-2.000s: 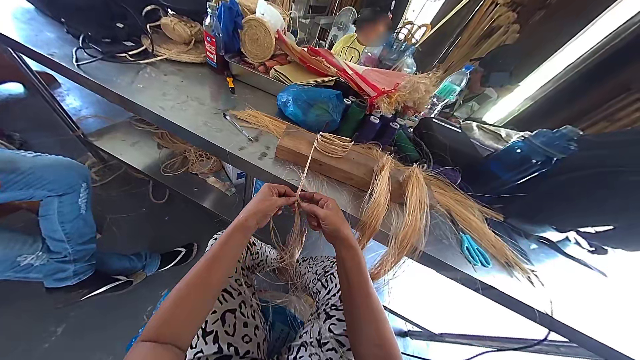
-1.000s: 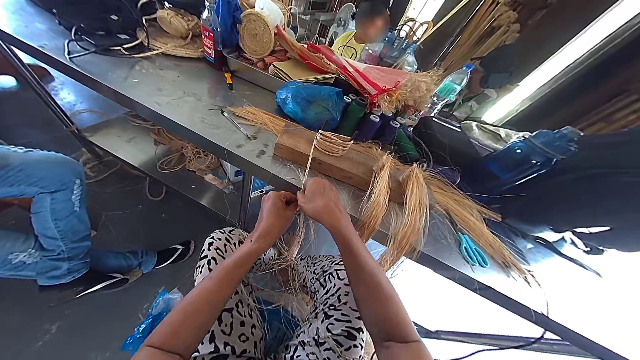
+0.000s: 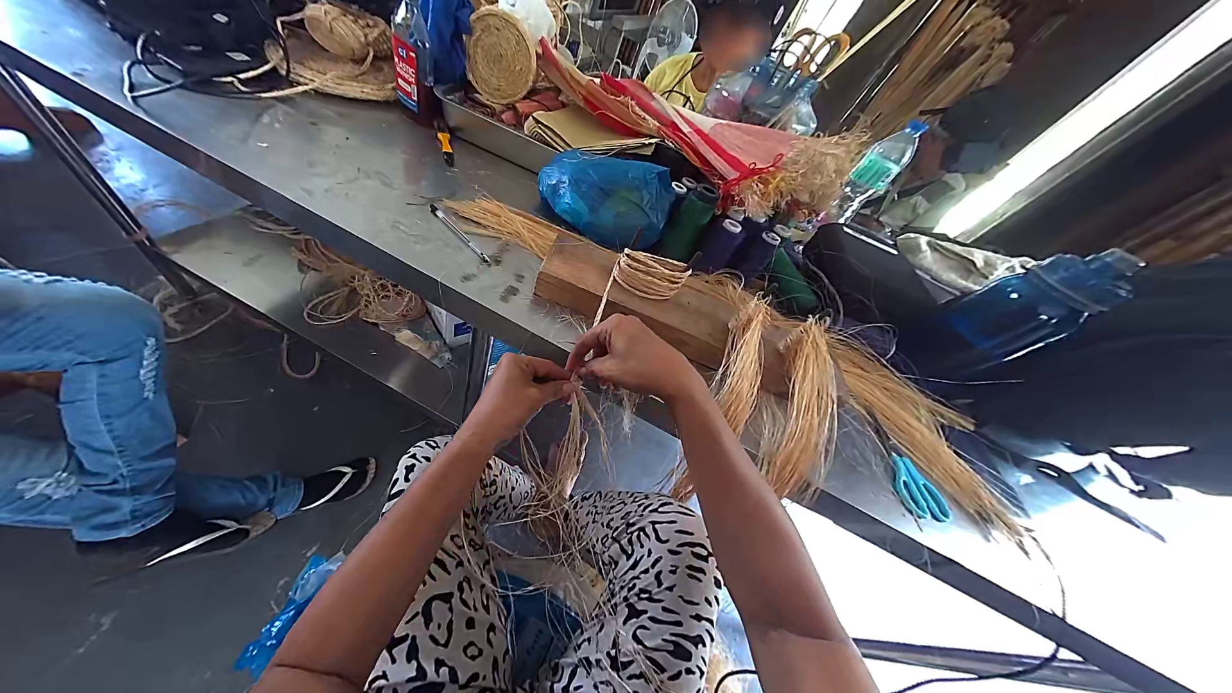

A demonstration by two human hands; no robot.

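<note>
At the table's near edge, my left hand (image 3: 520, 390) and my right hand (image 3: 630, 358) pinch a braided cord of natural fiber between their fingertips, nearly touching. Its upper part runs up to a coil of cord (image 3: 652, 273) wrapped round a wooden block (image 3: 626, 313). Below my fingers, loose fiber strands (image 3: 570, 462) hang toward my lap. Two bundles of pale fiber (image 3: 813, 404) drape over the block's right part, and more long straw-coloured fiber (image 3: 895, 414) lies behind and beyond it.
The metal table (image 3: 337, 164) holds a pen (image 3: 460, 234), a cutter (image 3: 445, 144), a blue plastic bag (image 3: 608, 197), thread spools (image 3: 720, 243) and teal-handled scissors (image 3: 919, 489). A large blue bottle (image 3: 1035, 298) lies at right. A person in jeans (image 3: 106, 404) sits at left; another person (image 3: 707, 63) is behind the table.
My hands were close together, then the right covered the cord higher up; now the fingertips of both meet at the cord, with the right hand's fingers more spread.
</note>
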